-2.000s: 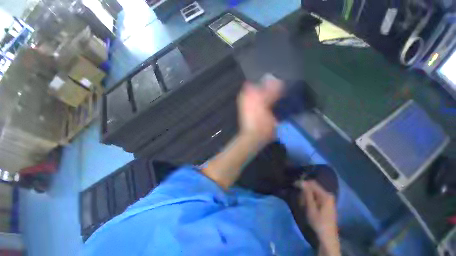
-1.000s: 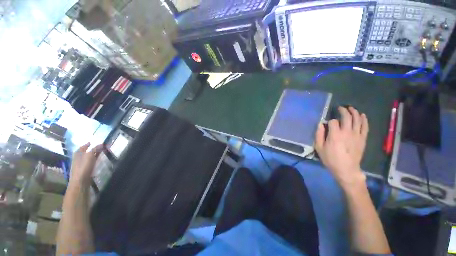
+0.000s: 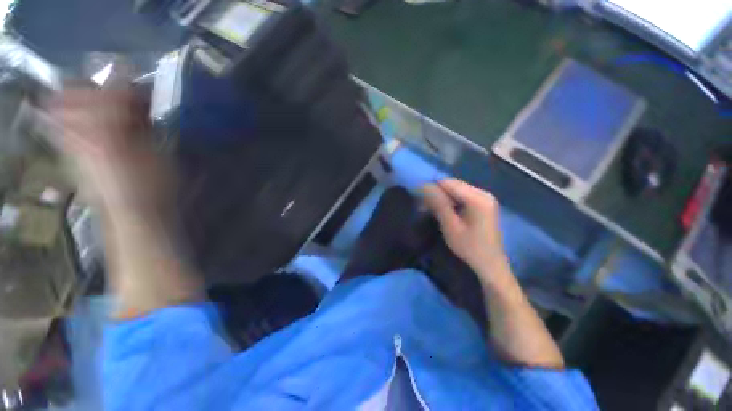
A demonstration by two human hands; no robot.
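Note:
My left hand (image 3: pixel 100 120) is raised at the upper left, strongly blurred, at the near side of a dark flat cover (image 3: pixel 96 28). It seems to grip the cover's edge; the fingers are unclear. A stack of black phone trays (image 3: pixel 265 177) stands right of my left forearm. A phone with a pale, yellow-edged face (image 3: pixel 239 20) lies in the top tray's far end. My right hand (image 3: pixel 469 221) is over my lap, below the bench edge, fingers curled together, with nothing visible in it.
The green bench (image 3: pixel 425 64) runs along the right. On it are a blue-grey test pad (image 3: pixel 574 120), a black mouse (image 3: pixel 648 160), a red marker pen (image 3: pixel 702 197), a second pad (image 3: pixel 710 269) and a blue cable (image 3: pixel 658 63). Cardboard boxes (image 3: pixel 40 217) stand at the left.
My right hand has left the mouse and moved back over my lap. My left hand has moved from the trays' side, and a dark flat cover now shows at it. The view has tilted and shifted.

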